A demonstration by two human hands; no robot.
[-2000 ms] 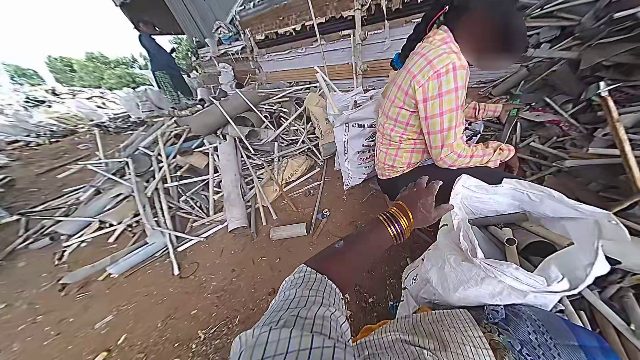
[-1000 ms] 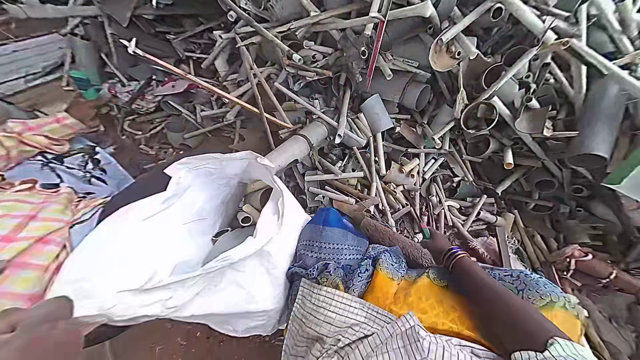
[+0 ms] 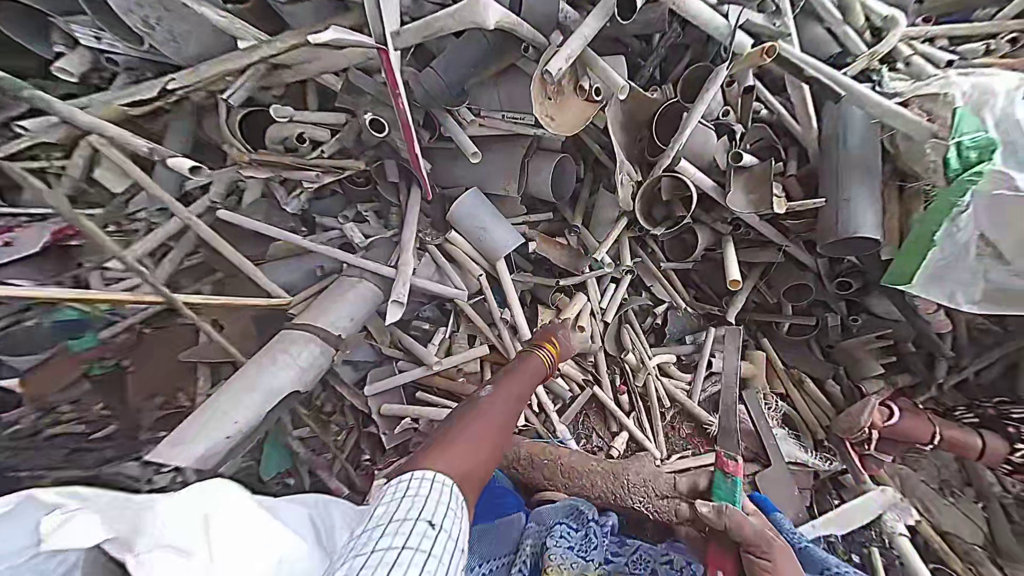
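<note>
My left hand [image 3: 560,340], with bangles at the wrist, reaches into the heap of scrap plastic pipes [image 3: 632,392] and has its fingers around a short cream pipe piece [image 3: 578,310]. At the lower right my right hand [image 3: 748,532] grips the red and green wrapped handle of a long flat metal blade [image 3: 728,392], which points up and away from me. A thick brown log [image 3: 592,476] lies across in front of my lap, between the two hands. Grey pipe offcuts [image 3: 484,224] lie beyond my left hand.
A white sack [image 3: 184,528] is at the lower left, with a wide grey pipe [image 3: 272,384] above it. Another person's hand [image 3: 868,420] is at the right edge, near a second flat blade [image 3: 776,472]. A white and green sack [image 3: 972,208] lies at the upper right.
The view has swung right and down to the pipe heap. My left hand, beside the white sack one second ago, is now among the pipes. The blade in my right hand has come into clear view.
</note>
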